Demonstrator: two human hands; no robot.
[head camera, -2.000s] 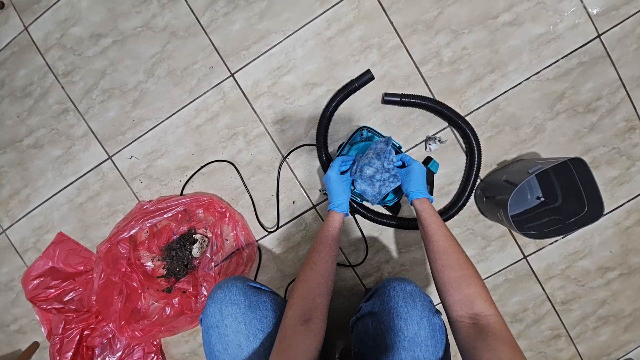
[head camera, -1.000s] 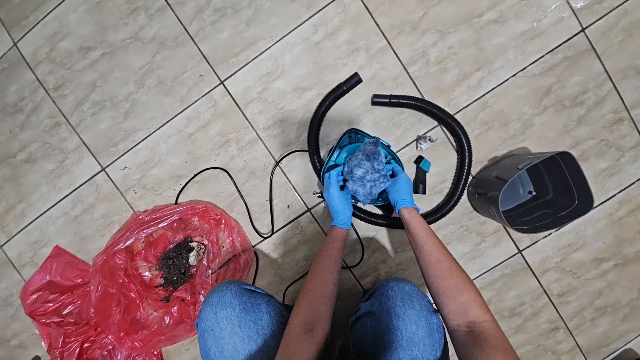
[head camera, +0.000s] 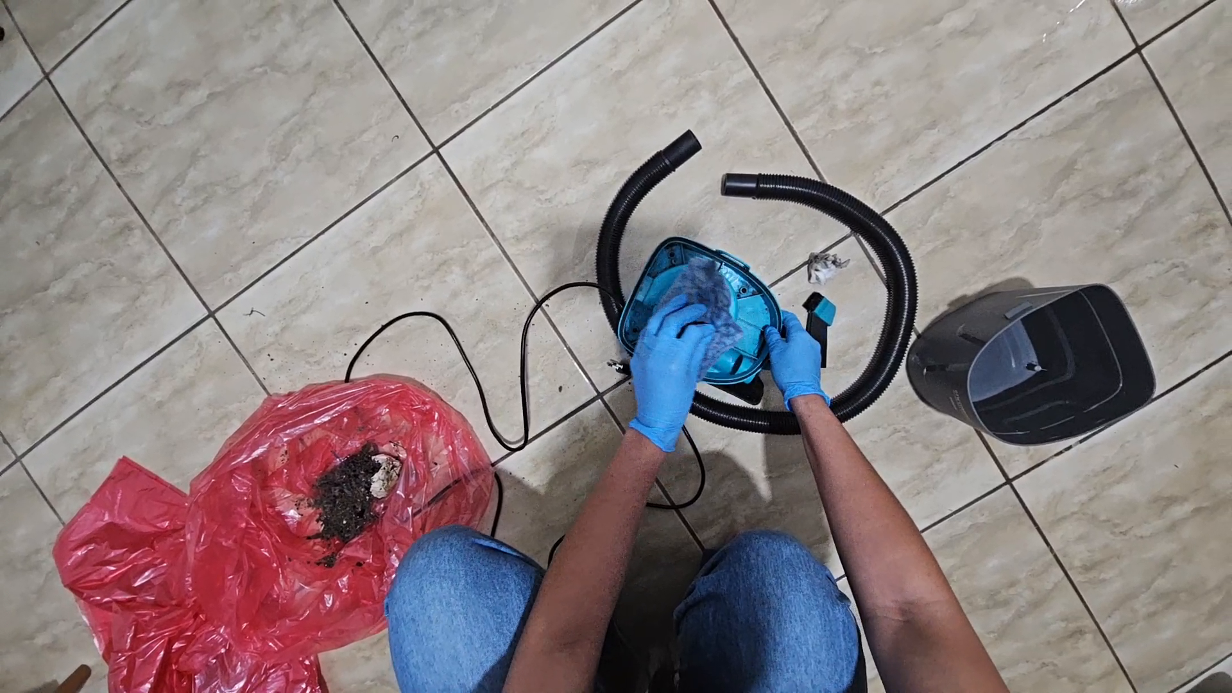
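My left hand (head camera: 670, 369), in a blue glove, holds a blue-grey cloth (head camera: 710, 300) against the inside of a teal vacuum cleaner head (head camera: 757, 306). At the right edge of that head, my gloved right hand (head camera: 795, 359) grips the rim. A black corrugated hose (head camera: 899, 289) curves around the head on the floor. Just right of my right hand lies a small black and teal nozzle (head camera: 819, 313), with a crumpled whitish scrap (head camera: 825, 267) above it.
A dark grey vacuum canister (head camera: 1054, 371) lies on its side at the right. At the lower left, a red plastic bag (head camera: 231, 539) holds a clump of dark debris (head camera: 348, 493). A black cord (head camera: 526, 385) winds across the tiled floor between the bag and the head.
Both hands held the cloth over the head before. Now the right hand has moved to the rim, and the cloth is in the left hand, with more of the head's inside showing.
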